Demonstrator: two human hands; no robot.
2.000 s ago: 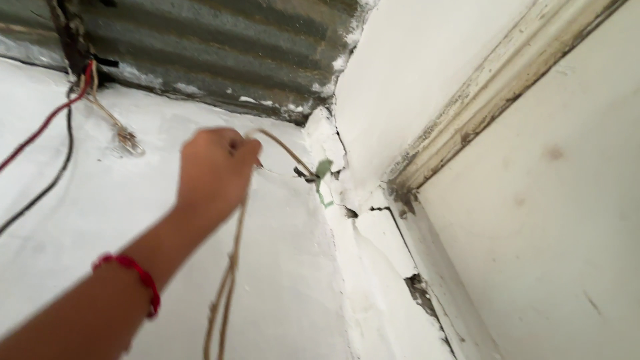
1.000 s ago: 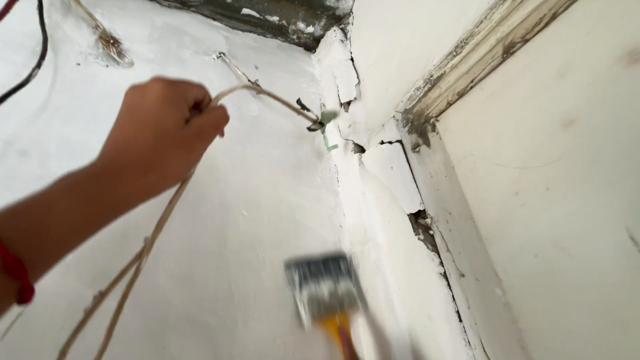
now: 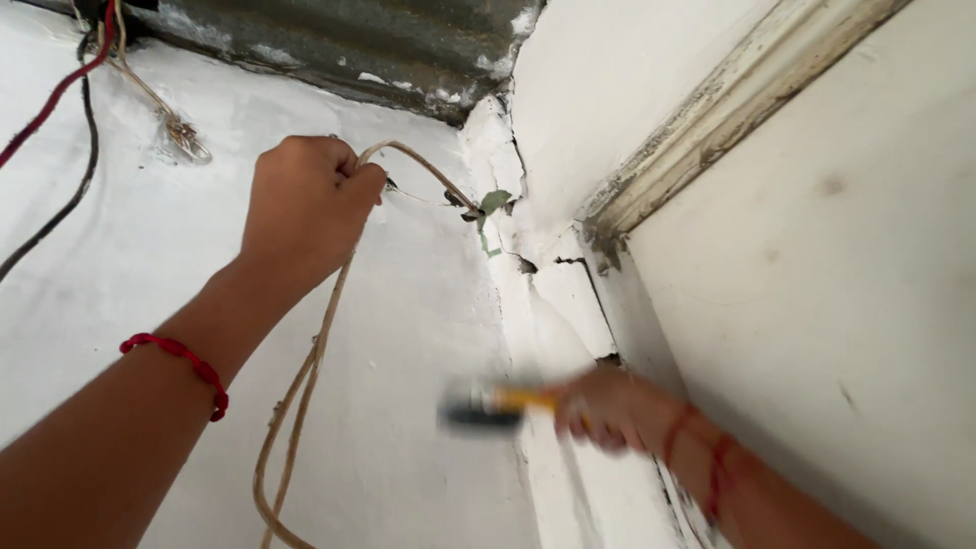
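My left hand (image 3: 309, 202), with a red cord bracelet at its wrist, grips a beige electrical cable (image 3: 328, 320) away from the white wall. The cable comes out of a hole in the wall corner, beside a patch of green paint (image 3: 496, 201), and hangs in a loop below my fist. Lower right, my right hand (image 3: 602, 404) holds a paintbrush (image 3: 488, 408) by its yellow handle. Motion blurs the brush; its dark bristles point left, over the left wall near the corner. Whether they touch the wall cannot be told.
Corrugated metal roofing (image 3: 343, 46) meets the wall above. A red wire (image 3: 61, 90), a black wire (image 3: 90, 145) and a frayed beige wire end (image 3: 181, 133) hang at the upper left. Cracked plaster (image 3: 576, 305) runs down the corner, beside a worn wooden frame (image 3: 686, 122).
My right hand, out of view two seconds ago, has come in from the lower right with the paintbrush. The brush's bristles pointed up one second ago and now point left. My left hand still holds the cable.
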